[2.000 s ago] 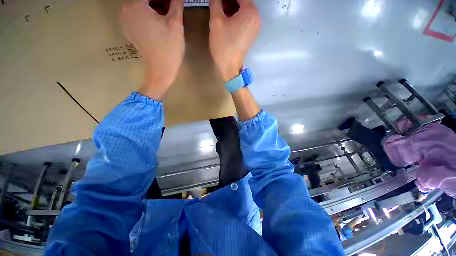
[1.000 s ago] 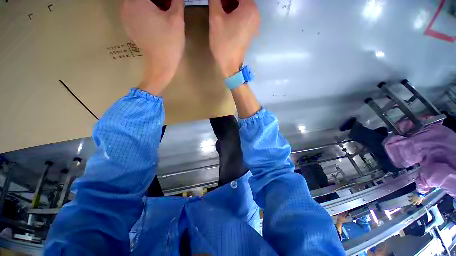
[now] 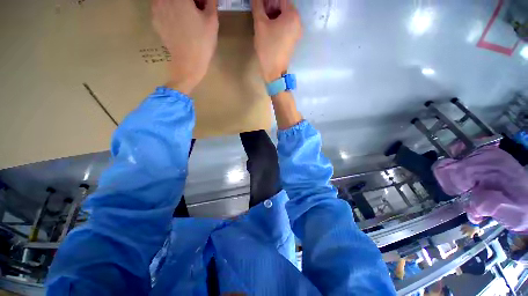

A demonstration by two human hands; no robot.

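Observation:
A brown carton (image 3: 63,110) lies flat below me on the left, with small black print and a dark line on it. A small white printed label (image 3: 234,5) shows at the top edge of the view, over the carton. My left hand (image 3: 188,43) is at the label's left end and my right hand (image 3: 279,43) at its right end. Both are bare, with thumb and fingers curled together at the label. Their fingertips are partly cut off by the top edge. The label's upper part is out of view.
The glossy grey floor (image 3: 359,75) lies right of the carton, with red tape (image 3: 497,47) at the upper right. A metal-legged stool or frame (image 3: 448,124) stands at the right, beside a person in a pink garment (image 3: 486,179). Metal rails (image 3: 422,222) run along the lower right.
The view has shifted slightly, so the carton and my hands appear a little further right. More of the label shows. My hands remain at its ends.

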